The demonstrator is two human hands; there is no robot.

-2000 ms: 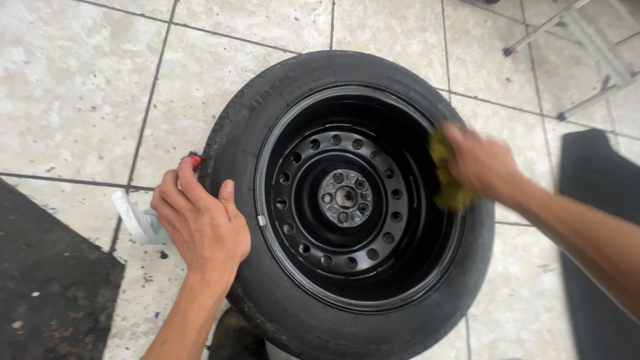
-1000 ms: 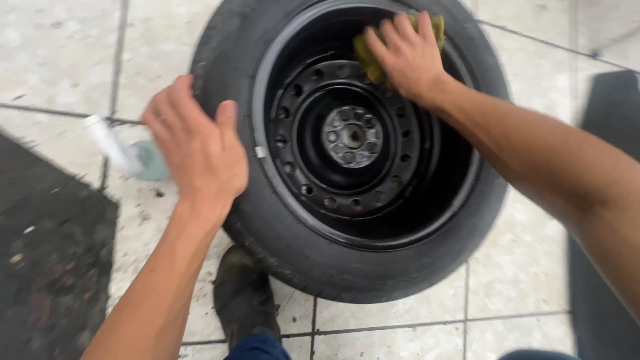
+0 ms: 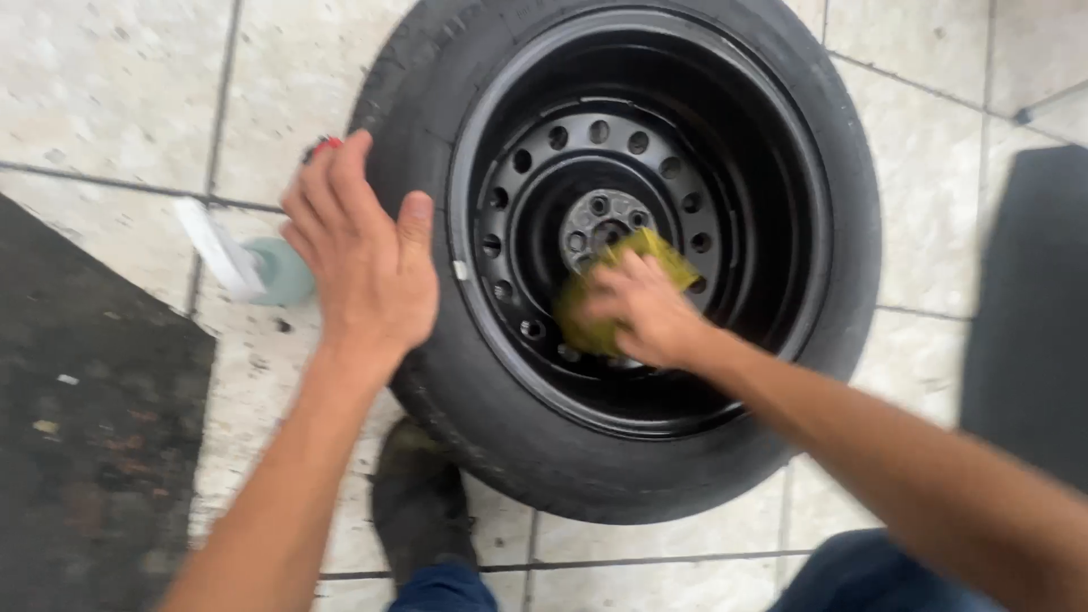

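A car tire (image 3: 544, 459) on a black steel wheel rim (image 3: 599, 127) lies flat on the floor, its inner side and hub centre (image 3: 595, 225) facing up. My right hand (image 3: 642, 310), blurred, presses a yellow-green cloth (image 3: 595, 327) against the lower middle of the rim, partly over the hub centre. My left hand (image 3: 361, 246) rests at the tire's left sidewall with its fingers apart and holds nothing that I can see. Beside its fingertips a small red object (image 3: 325, 146) shows, partly hidden. A spray bottle (image 3: 285, 270) with a white head stands just left of that hand.
Light floor tiles (image 3: 110, 93) surround the wheel. A dark mat (image 3: 93, 408) covers the lower left, and another dark flat piece (image 3: 1033, 314) lies at the right. My shoe (image 3: 416, 501) is close to the tire's lower left edge.
My right hand has moved with the cloth from the rim's outer wall, by way of its top, down to the middle. My left hand stays at the tire's left side. The view has shifted.
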